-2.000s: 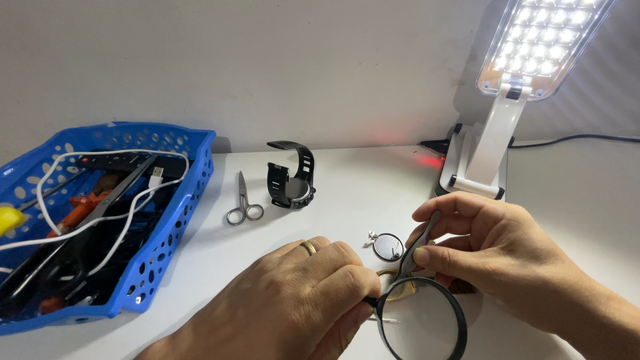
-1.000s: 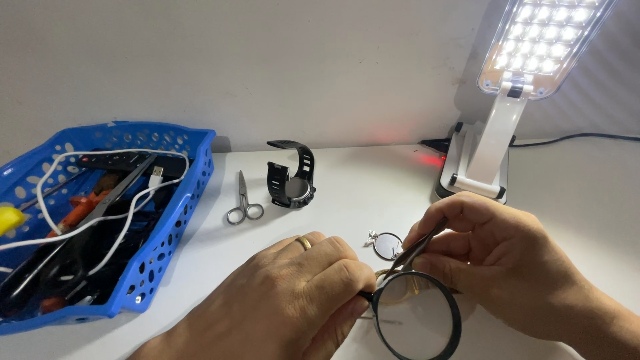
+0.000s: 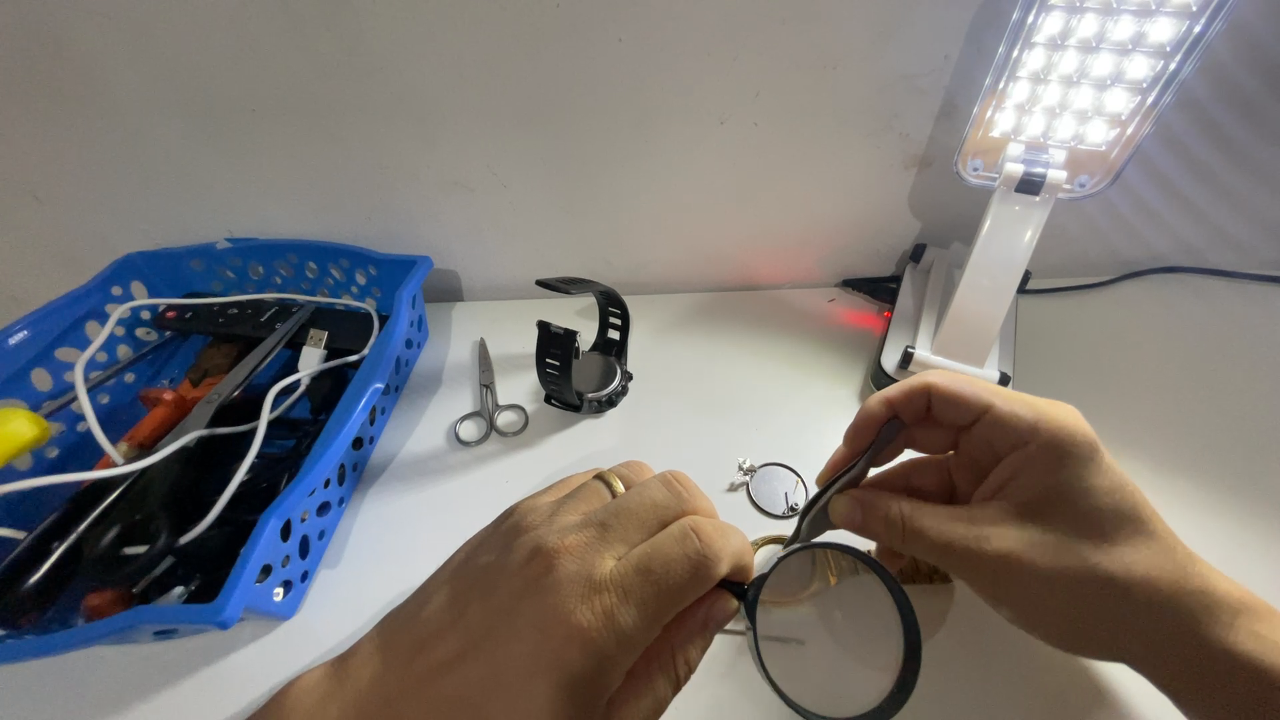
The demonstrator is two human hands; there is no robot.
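Note:
My left hand (image 3: 590, 590), with a gold ring on one finger, grips the black handle of a magnifying glass (image 3: 835, 632). Its round lens hangs tilted over a gold-coloured round item (image 3: 772, 548), partly hidden, perhaps a watch case. In my right hand (image 3: 985, 490) are dark metal tweezers (image 3: 845, 487), their tips down behind the upper rim of the magnifier, by the gold item. Just left of the tweezers lies a small round dark-rimmed disc (image 3: 777, 489) with tiny parts on it and a small clear piece beside it. A thin metal rod (image 3: 765, 636) lies partly behind the lens.
A blue plastic basket (image 3: 345, 450) at the left holds a white USB cable, a remote control and tools. Small metal scissors (image 3: 488, 405) and a black wristwatch (image 3: 590, 365) lie behind my left hand. A lit LED lamp (image 3: 985, 290) stands at the back right, near a black cable (image 3: 1150, 275).
Both hands keep their hold on the magnifying glass and the tweezers. The magnifier and my right hand have shifted only slightly.

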